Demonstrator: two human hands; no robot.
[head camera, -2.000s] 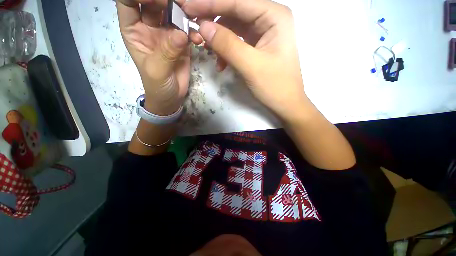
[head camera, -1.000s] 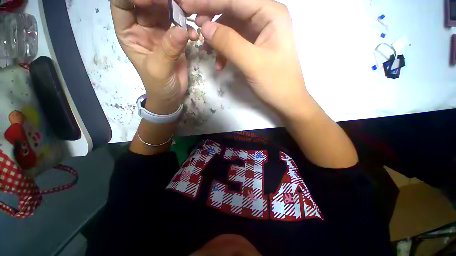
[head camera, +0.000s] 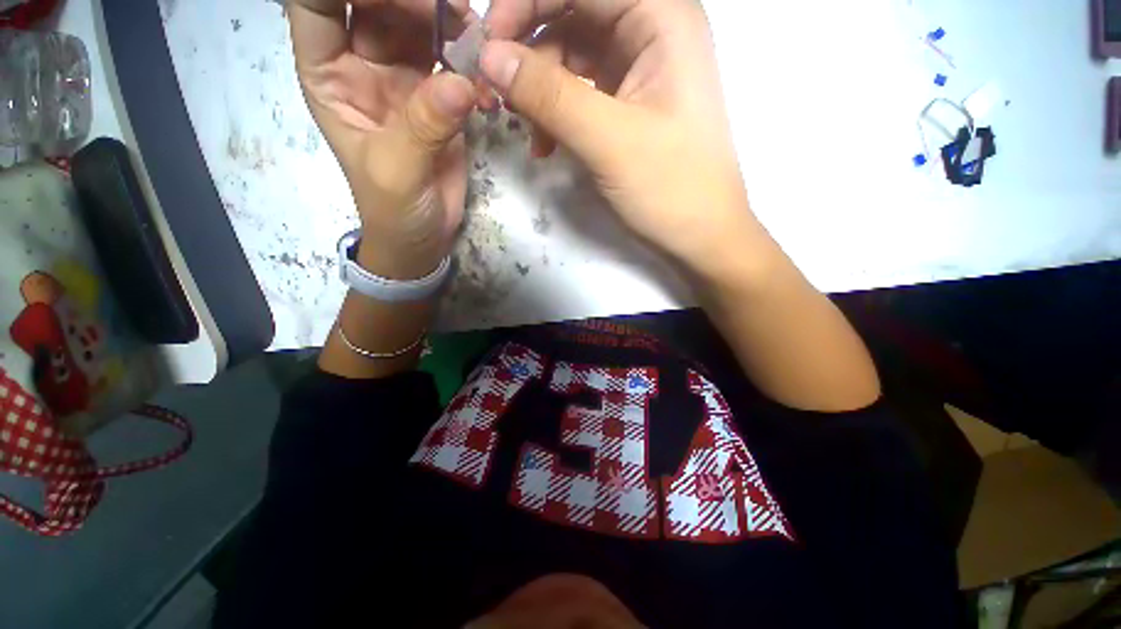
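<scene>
A small thin piece with a dark edge and a pale, whitish face, which looks like a screen window (head camera: 465, 49), is held up at the top edge of the view. My left hand (head camera: 387, 111) grips it between thumb and fingers; the fingertips are partly cut off by the frame. My right hand (head camera: 615, 117) pinches the pale face, which may be a film, at its right side with thumb and index finger. The fingers hide much of the piece, and I cannot tell whether the film is still attached.
Black frame-shaped scraps (head camera: 967, 155) and blue bits (head camera: 939, 79) lie on the stained white table (head camera: 836, 209). Two pinkish camera bodies (head camera: 1110, 27) show at the right edge. At the left are a dark phone-like object (head camera: 133, 240), a clear container (head camera: 47, 89) and a patterned bag (head camera: 68, 332).
The pale face now shows tilted away from the dark edge, towards my right thumb. My right fingertips have closed on it. My forearms have barely moved.
</scene>
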